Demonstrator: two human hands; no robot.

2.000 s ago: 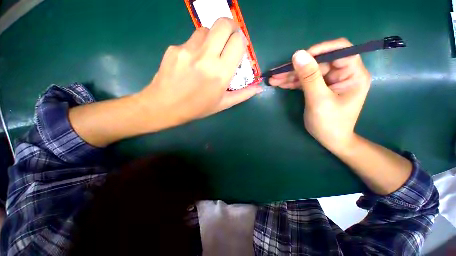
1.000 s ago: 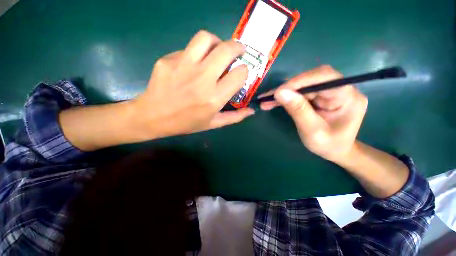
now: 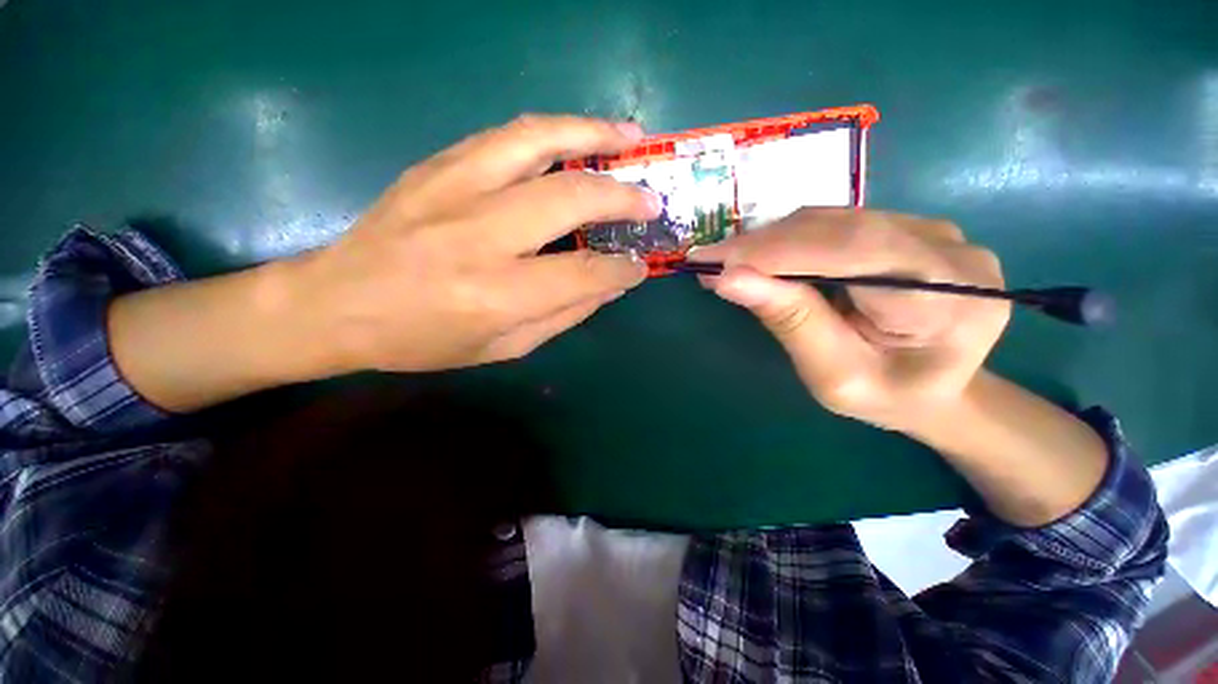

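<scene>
The open handheld unit lies nearly sideways, with its orange-red housing rim (image 3: 788, 124) around it. A white rectangle (image 3: 799, 174) fills its right end, and a circuit board area with a green patch (image 3: 715, 187) lies left of it. My left hand (image 3: 468, 247) holds the left end, fingers over the board and along the near edge. My right hand (image 3: 868, 301) holds black tweezers (image 3: 935, 286) like a pen, their points at the housing's near edge. The right fingers hide part of the near side. Whether the points grip anything cannot be told.
The glossy dark green worktop (image 3: 641, 441) lies under the unit and hands, its curved near edge by my body. Plaid sleeves (image 3: 1055, 535) show on both sides. White material (image 3: 1195, 515) shows at the lower right. A dark round shape covers the lower left middle.
The unit has turned clockwise from upright to nearly sideways and moved down from the top edge. My left hand has turned with it. The right hand has lowered, and its tweezers lie flatter along the near edge.
</scene>
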